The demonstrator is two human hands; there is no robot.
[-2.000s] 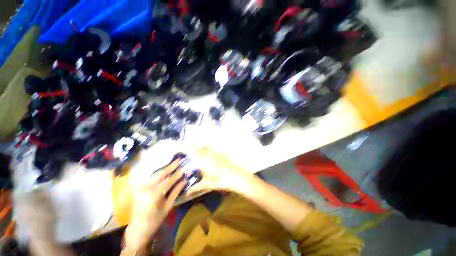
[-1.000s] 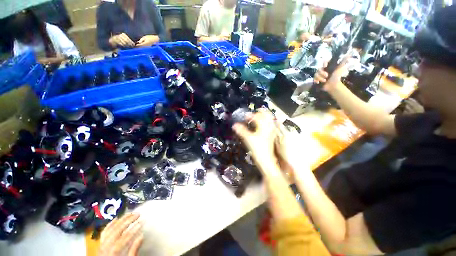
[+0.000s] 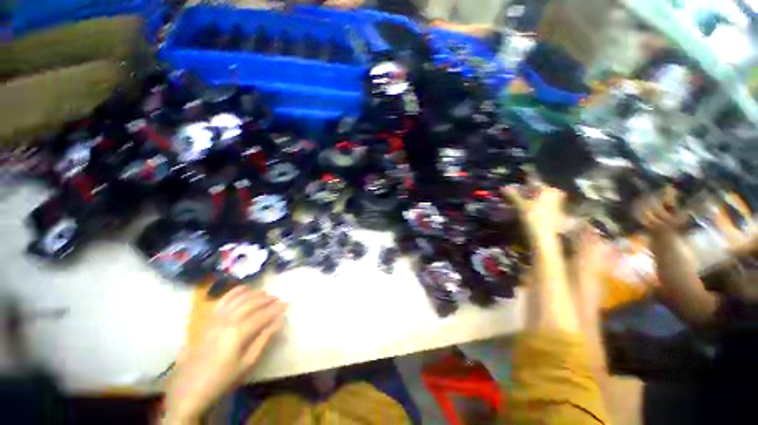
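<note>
The image is blurred. My left hand (image 3: 228, 336) rests palm down on the near edge of the off-white bench (image 3: 349, 307), beside the tape; nothing shows in it. My right hand (image 3: 538, 203), with a mustard sleeve, reaches out over the right end of the cluster of black housings. Its fingertips are near a dark housing; I cannot tell if it holds anything. Housings with white plates (image 3: 243, 260) and red wires crowd the bench. A loose cluster of small lens modules (image 3: 320, 241) lies at the bench centre.
Blue bins (image 3: 266, 62) stand behind the housings. A cardboard box (image 3: 62, 75) is at the back left. A neighbour's forearm (image 3: 588, 290) lies close beside my right arm, and another person's hand (image 3: 665, 217) is farther right. A red stool (image 3: 460, 386) is below the bench.
The view has turned left and down since a second ago. My right hand is still extended right. My left hand stays at the bench's near edge. Earlier, both hands were together over a small dark part.
</note>
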